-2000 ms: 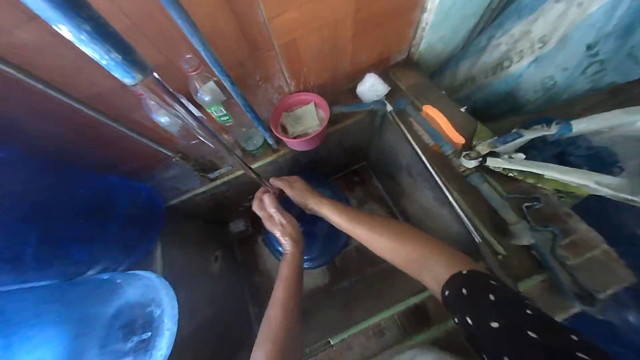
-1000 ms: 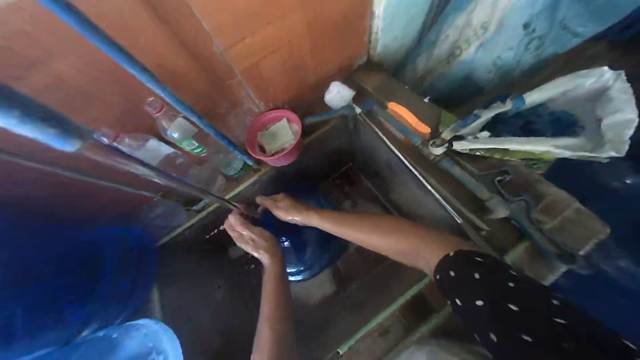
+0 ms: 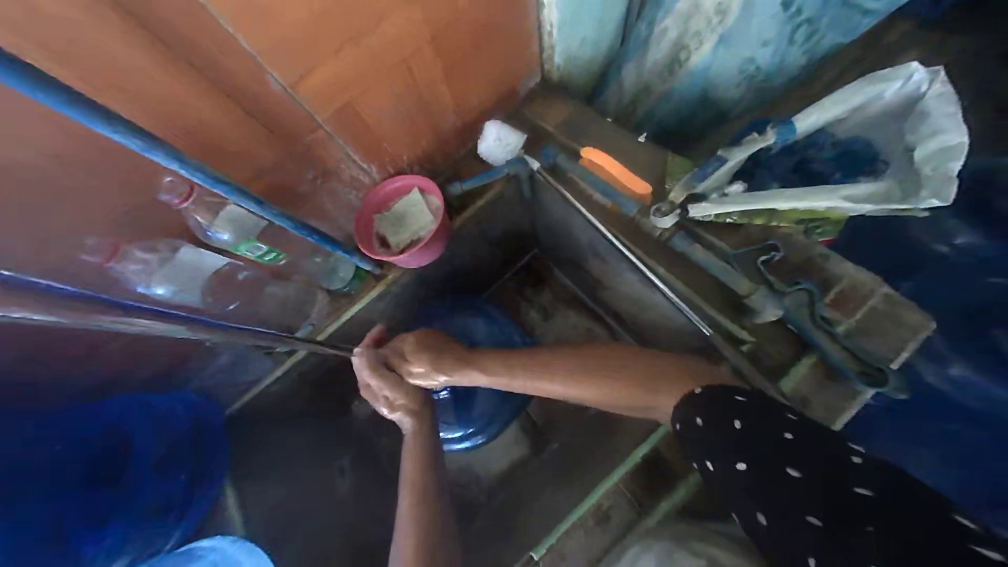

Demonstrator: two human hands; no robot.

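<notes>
My left hand [image 3: 387,386] and my right hand [image 3: 429,358] touch each other above a blue plastic basin [image 3: 480,409] in a grey sink trough. Both hands look wet. A long thin metal pole [image 3: 173,323] runs in from the left edge, and its end meets the fingers of my left hand. Whether the fingers close on it is hidden. The palms are out of sight, and whether my right hand holds anything cannot be seen. A pink plastic bowl [image 3: 403,256] with a pale sponge-like pad [image 3: 405,220] stands on the ledge behind the hands.
Clear plastic bottles [image 3: 181,272] and a blue pole [image 3: 157,146] are at the left. A white-headed brush [image 3: 502,142], an orange-handled item [image 3: 616,172], blue pipes [image 3: 717,264] and a white-rimmed bag [image 3: 850,201] lie along the right ledge. Blue tubs [image 3: 118,472] stand lower left.
My hands stay together over the basin, now touching more closely, with the fingers of the two hands overlapping. The view has shifted somewhat.
</notes>
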